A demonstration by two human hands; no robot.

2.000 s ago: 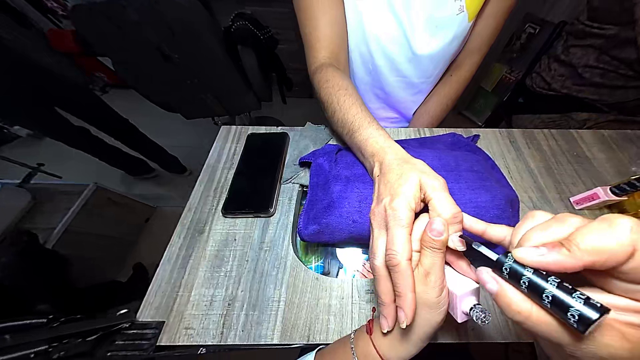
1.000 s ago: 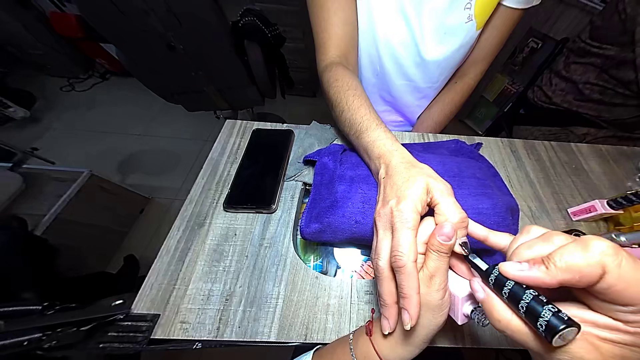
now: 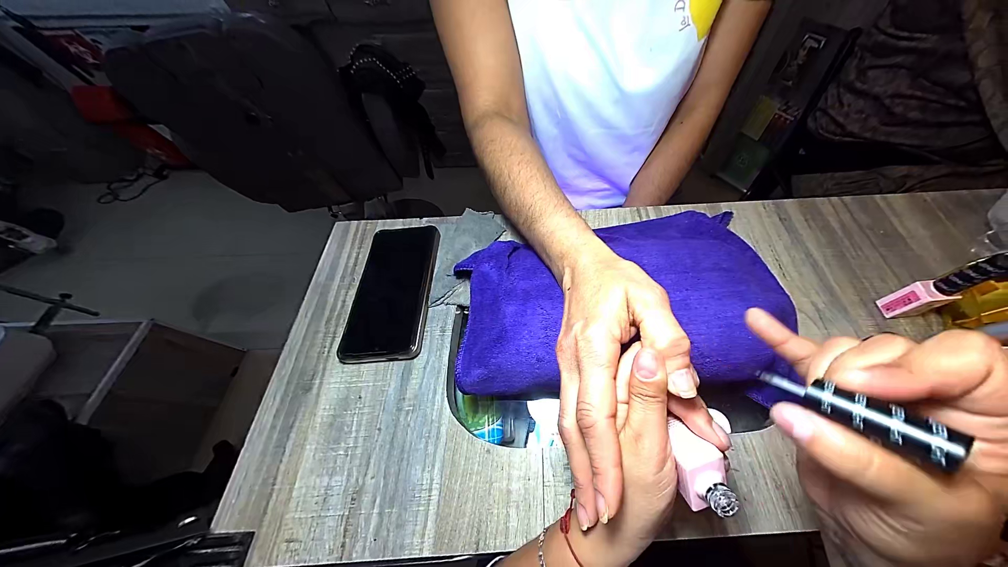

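Note:
My left hand [image 3: 650,441], with a red cord and a thin chain at the wrist, supports the other person's hand [image 3: 602,339] from below. That hand lies palm down, its wrist over a rolled purple towel [image 3: 654,307]. At the right, my right hand [image 3: 906,425] holds the black cap of a nail polish brush [image 3: 886,423]; the brush tip points left, apart from the person's nails. Beside my left hand is a pink bottle [image 3: 697,468] with a faceted clear knob, partly hidden by fingers.
A black smartphone [image 3: 390,293] lies on the wood-grain table [image 3: 354,465], left of the towel. Under the towel is a cutout with lit items partly visible. A pink-and-black bottle [image 3: 917,299] lies at the right beside a yellow container [image 3: 980,305]. The person in white sits opposite.
My right hand has drawn the brush back to the right, away from the person's nail, where it was one second ago. My left hand still supports the person's hand.

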